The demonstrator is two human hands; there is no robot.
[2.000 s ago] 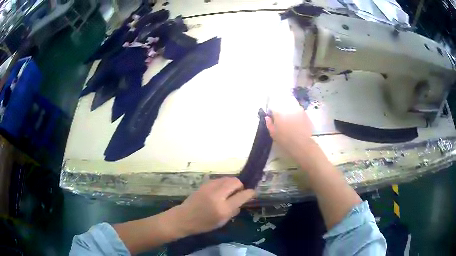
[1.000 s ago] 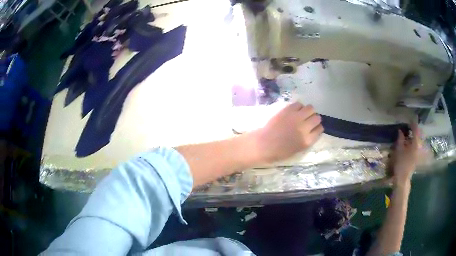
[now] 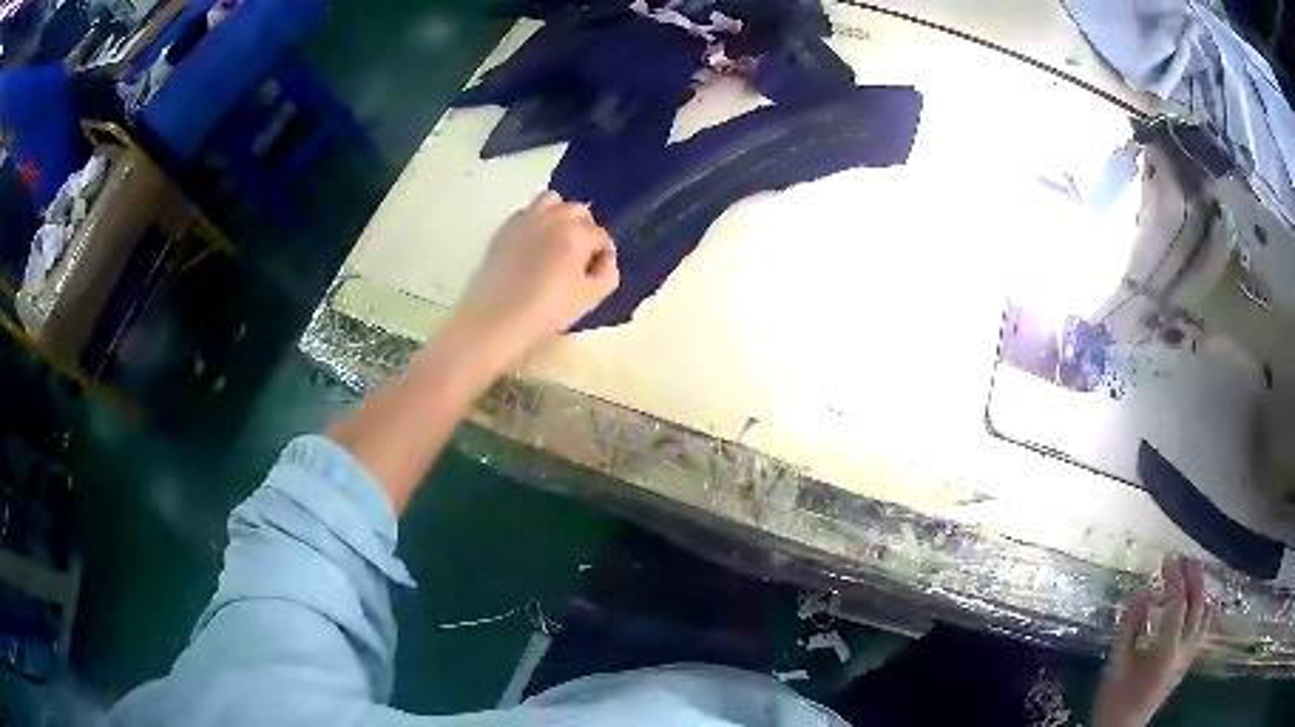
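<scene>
My left hand, bare, has its fingers curled over the near end of the closest navy panel; whether it grips the cloth is hidden. A darker curved strip lies along that panel. More navy panels fan out behind it, with pink-white bits on them. My right hand is at the front table edge, fingers apart, with nothing seen in it. A dark curved band piece lies flat just beyond it, apart from the fingers.
The sewing machine head stands at right under a white lamp glare, with a shiny plate in the bed. Film wraps the front table edge. Blue bins and a yellow-framed rack stand at left. Pale cloth lies at the far right.
The view has turned left. My left hand has moved from the machine bed to the navy panels. My right hand has let go of the band piece and drawn back to the table edge.
</scene>
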